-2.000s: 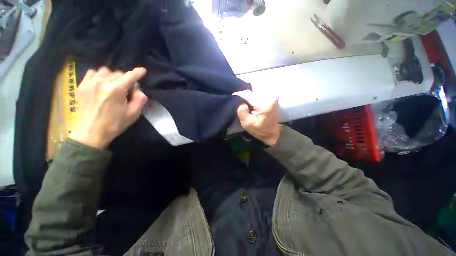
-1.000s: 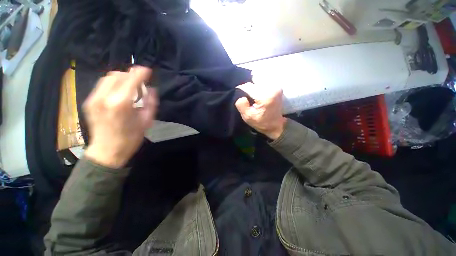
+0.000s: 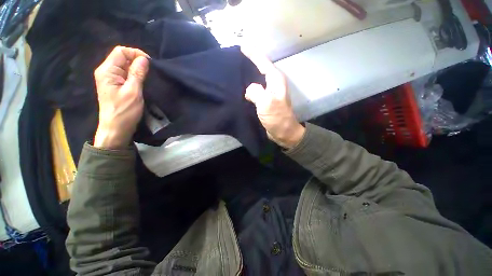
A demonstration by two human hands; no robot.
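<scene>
A large dark navy garment [image 3: 199, 81] lies over the machine bed and hangs past its front edge at the left. My left hand [image 3: 121, 89] pinches the garment between thumb and fingers. My right hand [image 3: 272, 99] is at the garment's right edge, thumb and fingers around the cloth. The cloth is stretched between my hands. A small pale patch, perhaps a label, shows on the garment below my left hand. The needle area is not clearly visible in the glare.
The white machine bed [image 3: 350, 67] runs to the right. Red-handled snips [image 3: 352, 7] lie at the top. A red basket [image 3: 396, 118] and clear plastic bag [image 3: 445, 110] are below right. A yellow-brown board [image 3: 63, 156] shows at left, and a black cable [image 3: 449, 28] at far right.
My left hand has stopped its blurred motion and pinches the garment higher up. The cloth is now spread between my hands. More white bed edge shows below it, and the view has shifted.
</scene>
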